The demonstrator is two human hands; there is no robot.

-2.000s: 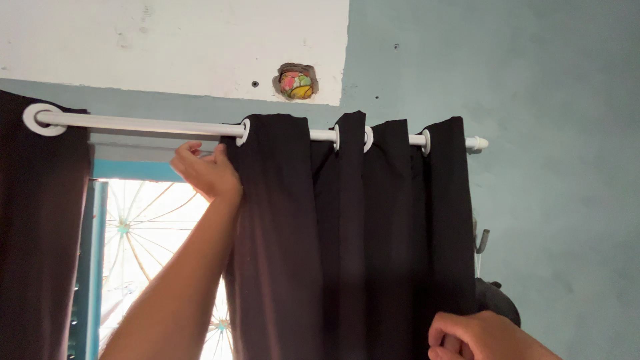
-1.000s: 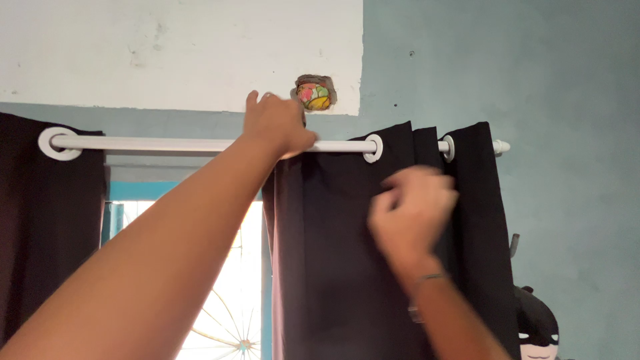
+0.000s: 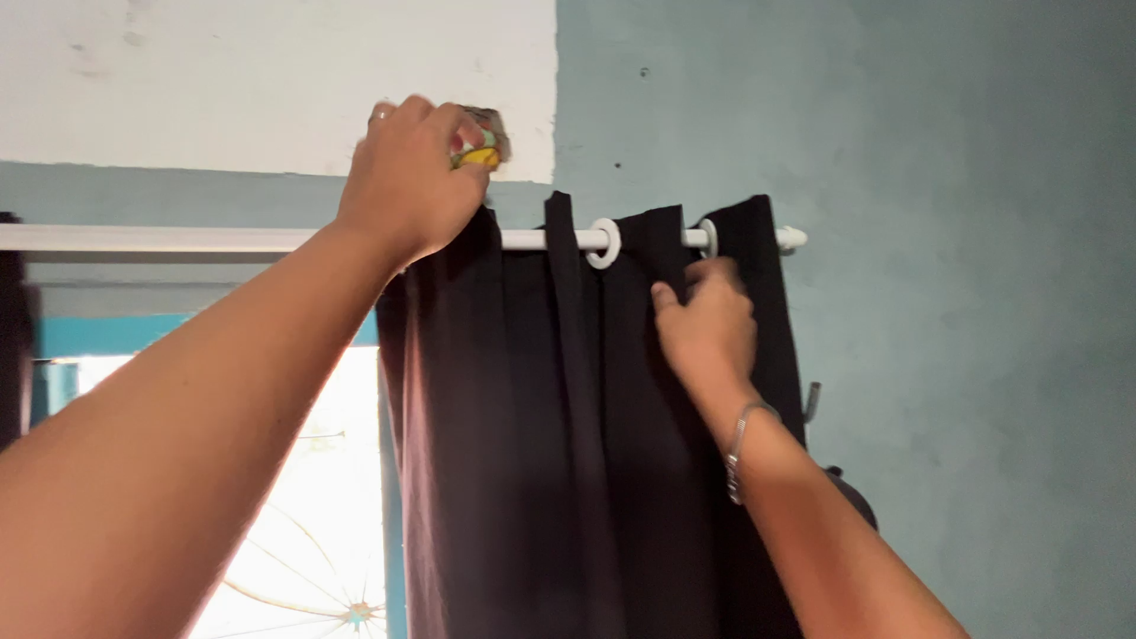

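Note:
A dark grommet curtain (image 3: 524,426) hangs in folds from a white curtain rod (image 3: 160,240). White rings (image 3: 603,244) show where the rod passes through the cloth. My left hand (image 3: 417,169) is raised in front of the rod, its fingers over the colourful item (image 3: 479,158) in the wall hole; whether it touches the item or the curtain top is unclear. My right hand (image 3: 710,319), a chain bracelet on its wrist, is slightly blurred at the curtain's right folds, just below a ring, thumb and fingers apart.
A rod end cap (image 3: 792,238) is near the blue-green wall (image 3: 958,266). Behind the left arm is a bright window with a metal grille (image 3: 358,612) and blue frame (image 3: 106,335). Another dark curtain (image 3: 12,355) hangs at far left. A hook (image 3: 812,401) and dark rounded object (image 3: 856,499) are at right.
My left hand has risen from below the rod to the wall hole. My right hand has come up from the lower right to the upper curtain. The curtain folds near the rod have shifted.

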